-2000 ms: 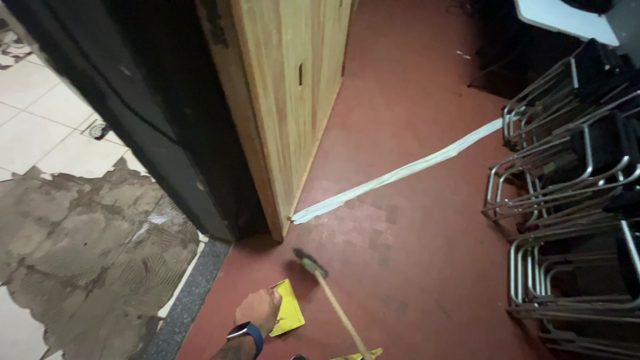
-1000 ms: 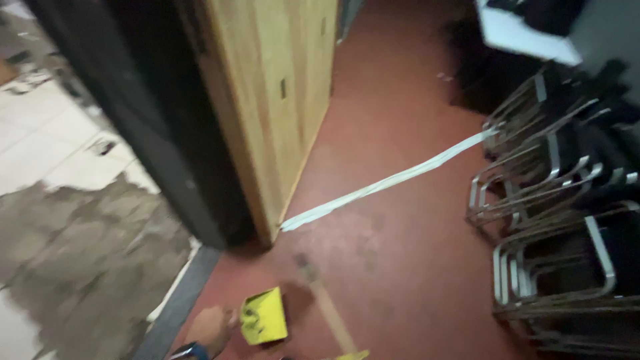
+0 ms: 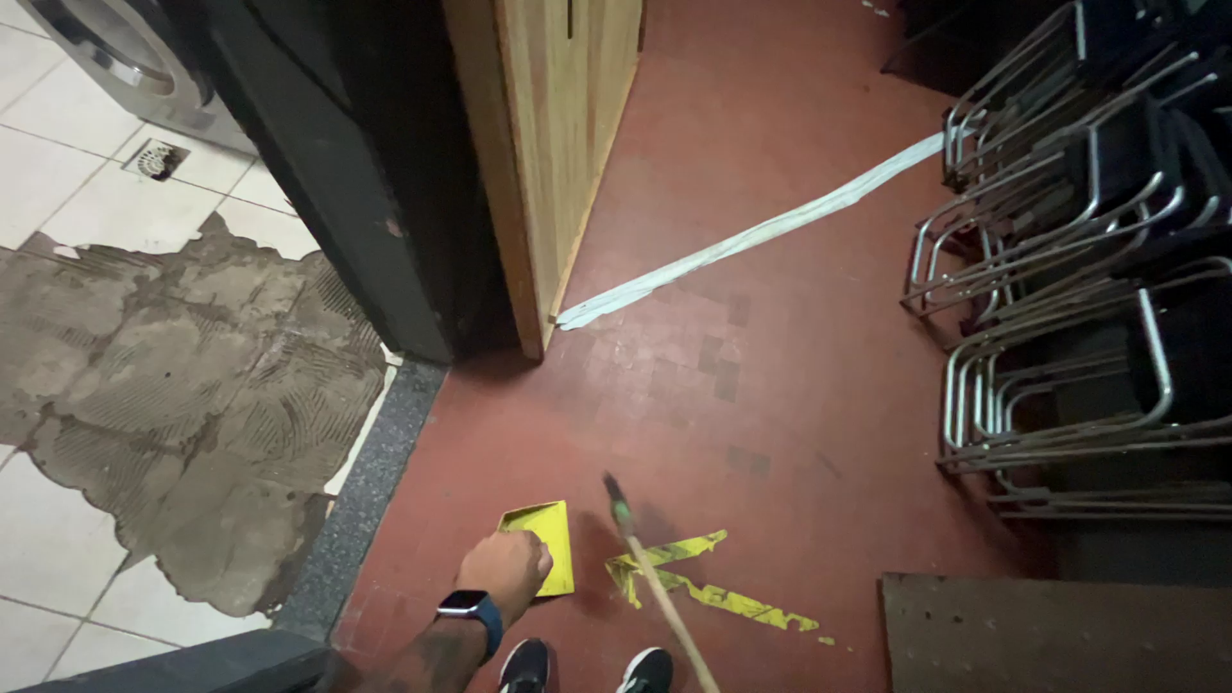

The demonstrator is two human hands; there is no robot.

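Note:
My left hand point(image 3: 500, 568), with a blue-banded watch on its wrist, is closed on a yellow dustpan point(image 3: 551, 539); its handle is hidden by the fist. Right of it a broom point(image 3: 659, 592) with a pale wooden stick slants down out of view, its small dark and green head point(image 3: 616, 500) pointing forward. My right hand is outside the picture. Worn yellow tape point(image 3: 746, 606) lies on the red floor point(image 3: 818, 385), passing under the broom's stick. A whitish strip point(image 3: 751, 243) runs from the wooden door's foot to the chairs.
Stacked metal-framed chairs point(image 3: 1068, 385) line the right side. A wooden door point(image 3: 568, 125) stands open beside a dark frame point(image 3: 385, 192). At left, past a grey stone threshold point(image 3: 371, 491), are broken white tiles point(image 3: 48, 539), a drain point(image 3: 156, 161) and a front-loading washing machine point(image 3: 135, 67). A brown board point(image 3: 1049, 635) sits lower right.
The yellow floor tape now shows more fully, as do the shoes, after a large shift of view. The left hand stays at the dustpan.

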